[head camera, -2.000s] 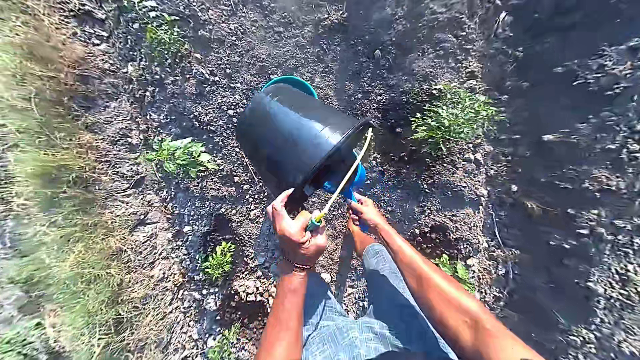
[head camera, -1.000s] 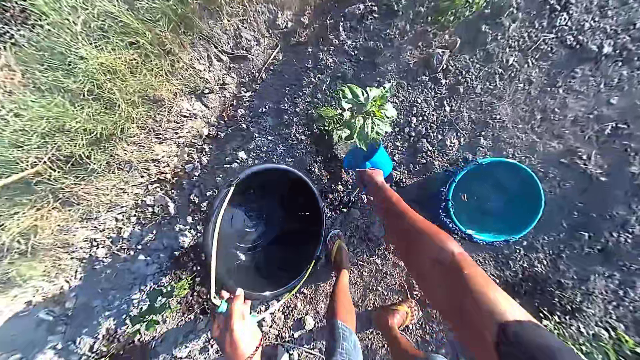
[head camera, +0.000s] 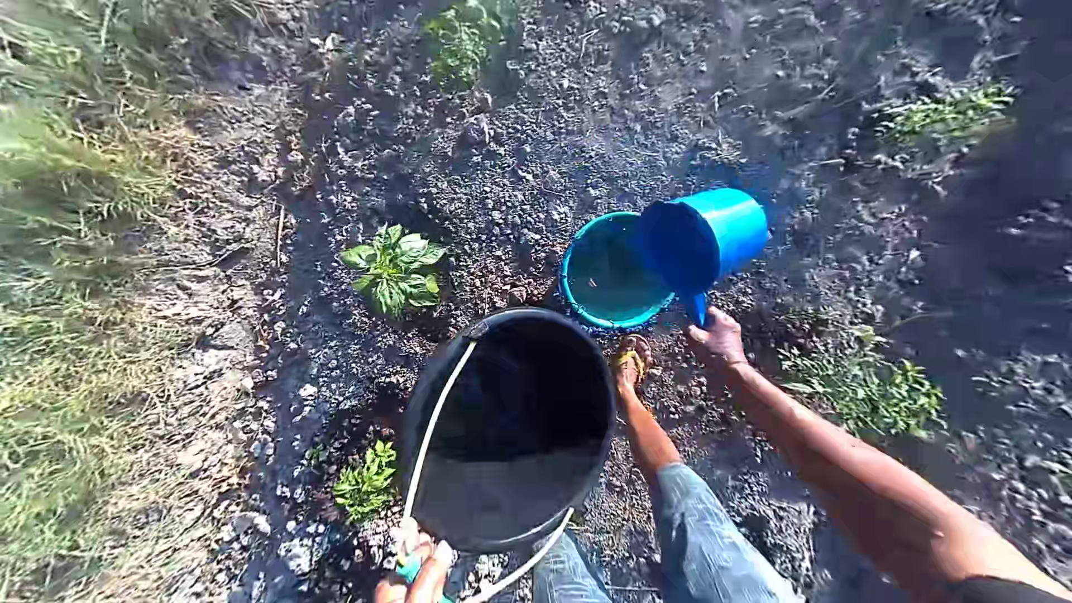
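My right hand (head camera: 718,337) grips the handle of a blue plastic jug (head camera: 729,230), which is tilted on its side with its mouth facing left, over the right part of a teal basin (head camera: 572,289). Liquid with a pale greenish look lies in the basin, which stands on the soil. At the bottom my left hand (head camera: 419,569) is closed on the grip of the pale bail handle (head camera: 440,410) of a large black bucket (head camera: 419,452). The bucket's mouth faces up toward me, and its dark inside shows a greyer lower part.
Leafy green plants grow left of the basin (head camera: 394,270), beside the bucket (head camera: 366,483), at the right (head camera: 871,389) and along the top (head camera: 461,46). Dry grass (head camera: 75,352) borders the left side. My sandalled foot (head camera: 631,362) is just below the basin.
The right hand and blue jug have moved from beside a leafy plant to over the teal basin. The left hand still holds the bucket's handle. The view has shifted a lot.
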